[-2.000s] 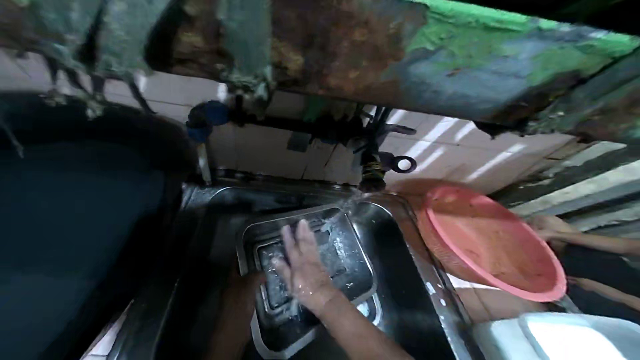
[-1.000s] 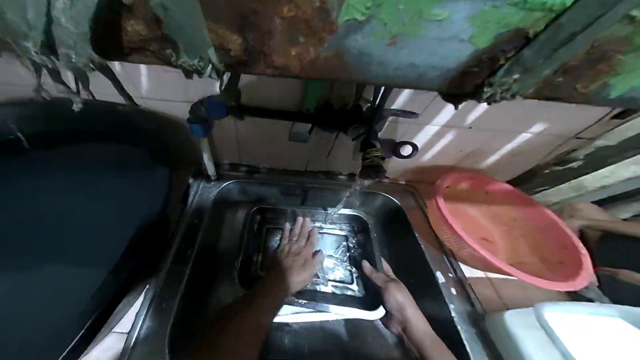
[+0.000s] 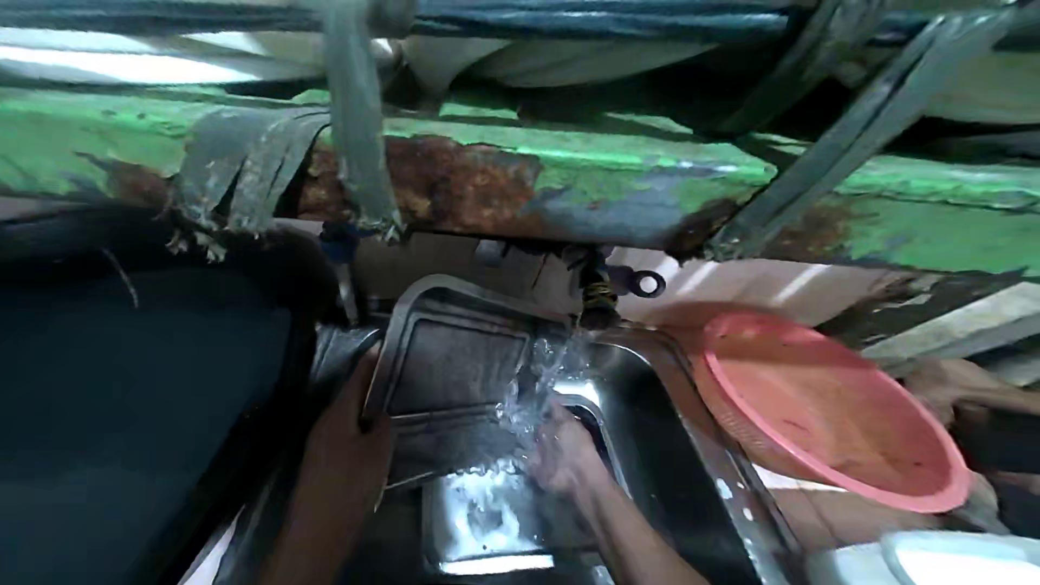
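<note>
A rectangular metal tray (image 3: 459,366) stands tilted up in the stainless steel sink (image 3: 650,414), its far rim raised near the back edge. My left hand (image 3: 357,439) grips the tray's left rim. Water runs from the dark tap (image 3: 600,309) over the tray and onto my right hand (image 3: 565,447), which is at the tray's right side in the stream. Splashing hides its fingers, so I cannot tell whether they hold the tray. Below, a bright, wet rectangular metal surface (image 3: 487,520) shows in the sink.
A rusty green beam (image 3: 609,191) with tied strips crosses above the sink. A large dark container (image 3: 130,406) stands left. At right are a pink plastic basin (image 3: 829,406), another person's hand (image 3: 951,386) near its rim, and a white container (image 3: 959,561) at the lower right corner.
The tray, low in the sink one second ago, is now raised and tilted. My left hand has moved from inside it to its left rim. The view has shifted to show more of the beam.
</note>
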